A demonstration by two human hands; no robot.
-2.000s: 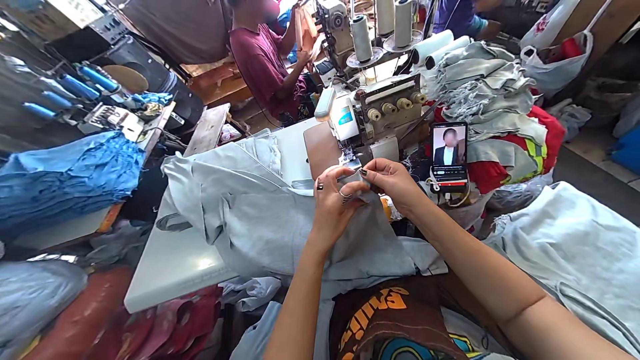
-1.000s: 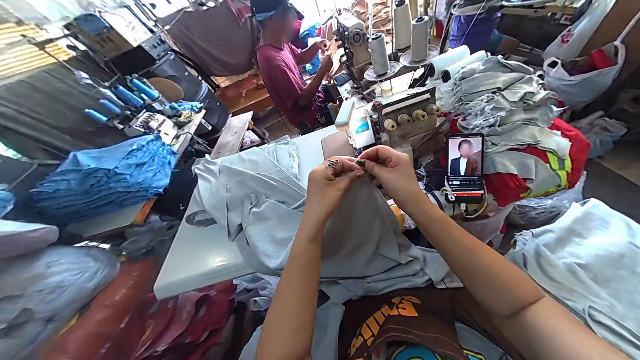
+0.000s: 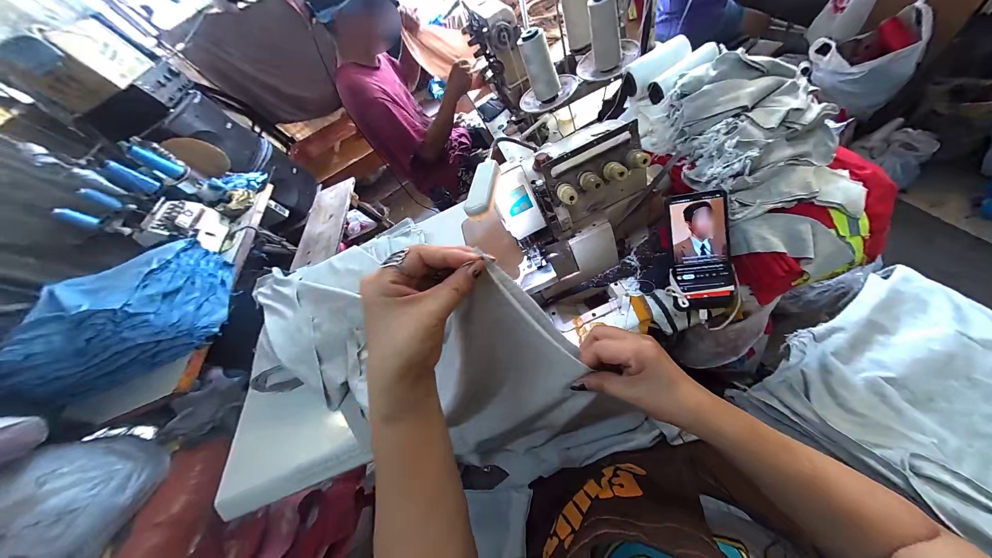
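A light grey fabric piece (image 3: 504, 364) is lifted in front of an overlock sewing machine (image 3: 566, 217). My left hand (image 3: 418, 298), with a ring on one finger, pinches its upper corner between thumb and forefinger, just left of the presser foot. Lower down and to the right, my right hand (image 3: 628, 368) grips the same edge, so the edge runs slanting between the two. The rest of the fabric falls over the white table (image 3: 287, 457) and towards my lap.
A phone (image 3: 701, 248) leans right of the machine. Grey cut pieces (image 3: 759, 116) pile behind it, more grey cloth (image 3: 899, 372) lies at right. Thread cones (image 3: 540, 66) stand behind. Blue fabric (image 3: 124, 318) hangs at left. A co-worker (image 3: 387, 108) sits beyond the table.
My hands were close together at the fabric edge; now they are apart. The right hand has moved down and to the right along the edge, which is now stretched between them.
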